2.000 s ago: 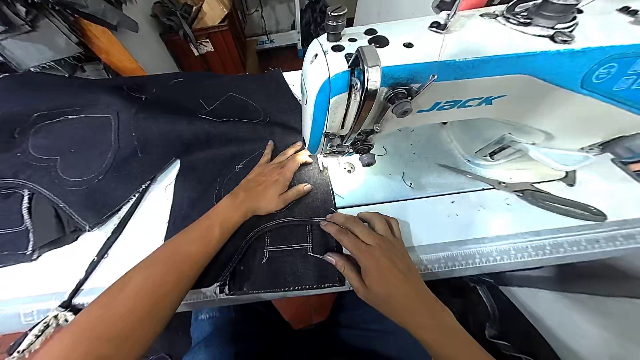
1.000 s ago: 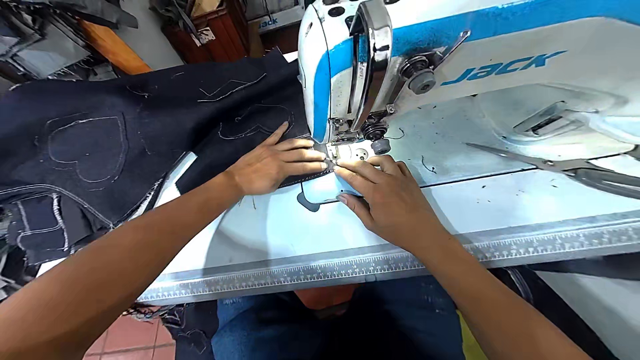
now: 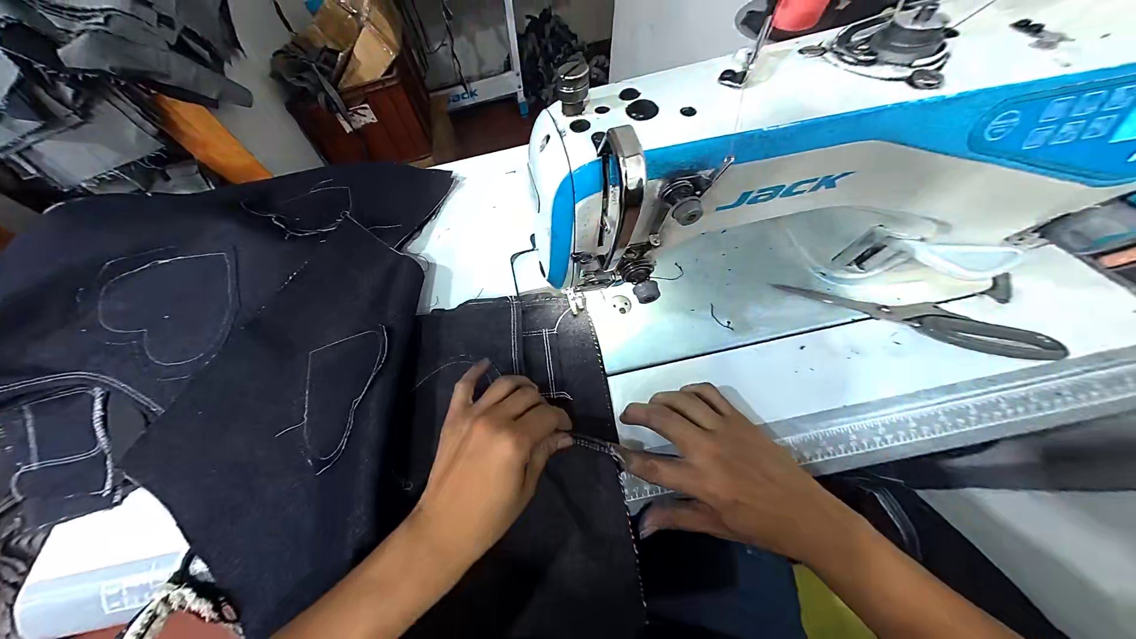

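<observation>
Dark denim (image 3: 568, 532) with white stitching runs from under the presser foot (image 3: 577, 302) of a white and blue Jack sewing machine (image 3: 799, 191) down over the table's front edge. My left hand (image 3: 497, 435) lies on this cloth, its thumb and forefinger pinching a small fold near the right edge. At the right end of that fold is my right hand (image 3: 710, 461), fingers spread, with the forefinger tip and thumb near the cloth's edge. Left of my left hand lies more denim (image 3: 257, 390) with stitched heart outlines.
Shears (image 3: 958, 327) lie on the table at the right. A metal ruler strip (image 3: 958, 422) runs along the front edge. A white plastic piece (image 3: 887, 253) rests under the machine arm. Behind on the left are a cardboard box (image 3: 368, 40) and piled grey fabric (image 3: 115, 71).
Both hands have moved from beside the presser foot toward the table's front edge. A long denim piece now lies under the foot and hangs over the front edge. The view has shifted.
</observation>
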